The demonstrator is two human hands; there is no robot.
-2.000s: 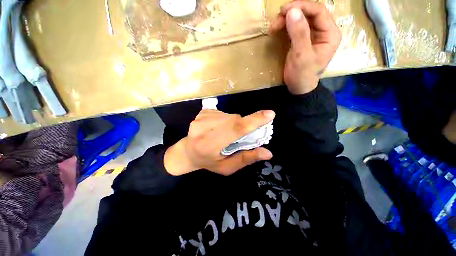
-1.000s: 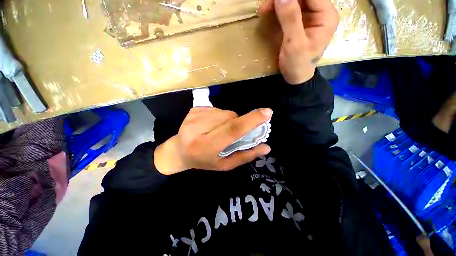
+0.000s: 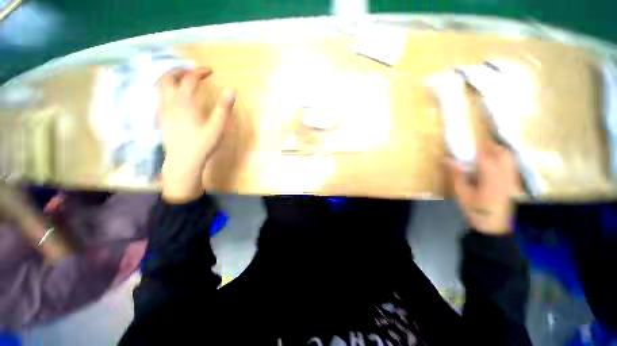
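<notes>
The frame is blurred and glary. My left hand is at the left over several pale grey-white moulded parts, thumb spread from the fingers, holding nothing visible. My right hand is at the right, with its fingertips at the near end of a pale moulded part; whether it grips the part is unclear. Another pale part lies just right of it. The white puddle is at bench centre, its board washed out by glare. No applicator stick can be made out in either hand.
The tan bench curves across the view. A white pad and a white object, cut by the top edge, are at the far side, by the green conveyor belt. Another person's arm is at lower left.
The view has tilted up to show the whole bench. My left hand has moved from over the lap to the left parts and no longer shows the flared part. My right hand has moved right.
</notes>
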